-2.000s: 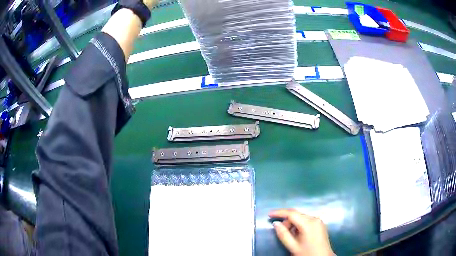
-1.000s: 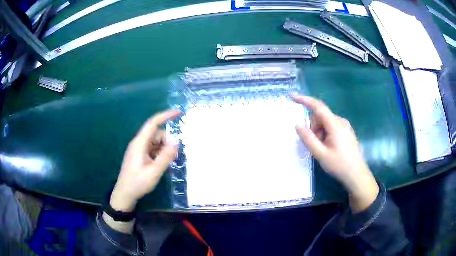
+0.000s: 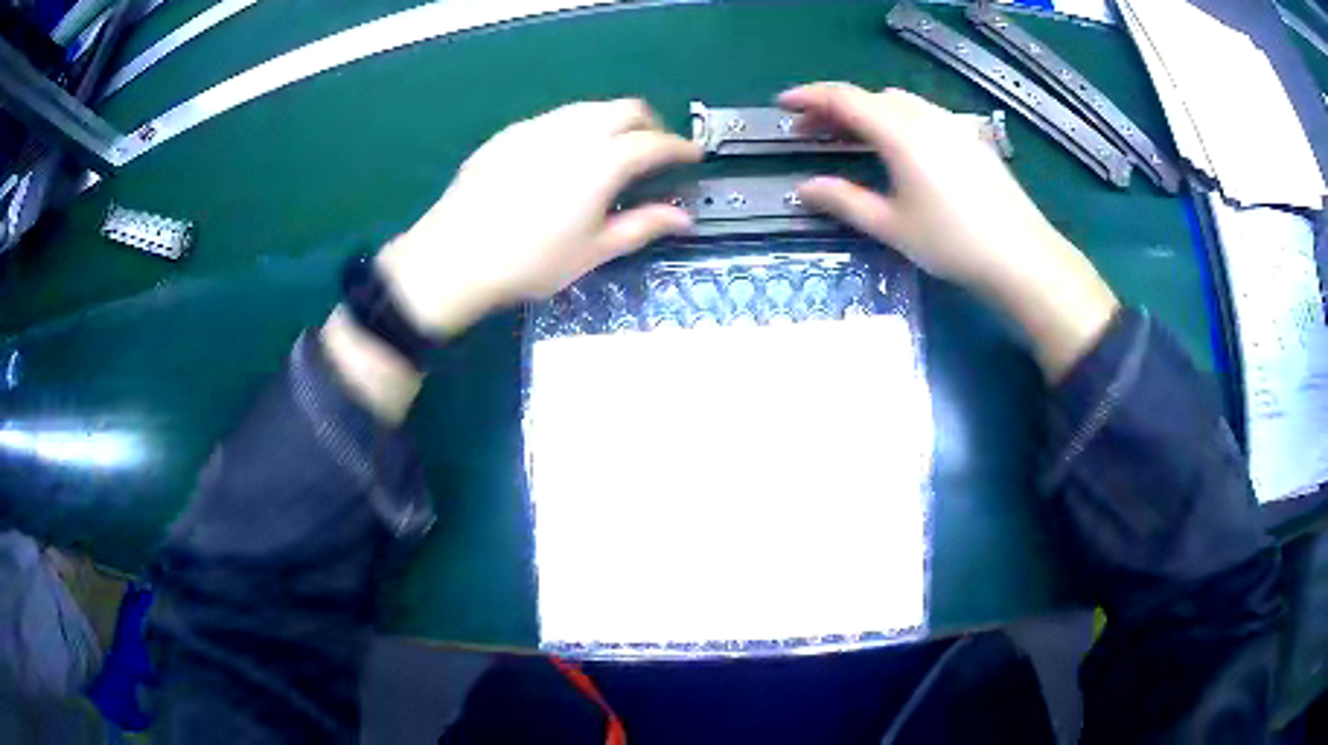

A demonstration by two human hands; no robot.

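A clear blister tray (image 3: 728,299) with a glaring white centre lies in front of me. Two silver-grey metal bars lie side by side beyond it, the near bar (image 3: 750,200) by its far edge and the far bar (image 3: 750,128) just behind. My left hand (image 3: 561,204), slightly blurred, is at the near bar's left end and hides it. My right hand (image 3: 932,182) reaches over both bars, thumb by the near one and fingers over the far one, hiding their right parts. Thumb and fingers are apart on both hands; whether either grips a bar is unclear.
Two more bars, one (image 3: 1012,95) beside another (image 3: 1078,99), lie slanted at upper right. White paper sheets (image 3: 1238,117) are at the right edge. A small ridged silver piece (image 3: 147,232) lies at left. A metal frame (image 3: 58,109) and pale strip (image 3: 291,80) are at upper left.
Both hands have moved from the tray's sides forward to the bars. Earlier, my left arm reached to the far left and a tall stack of clear sheets or trays stood in view; the view has since shifted.
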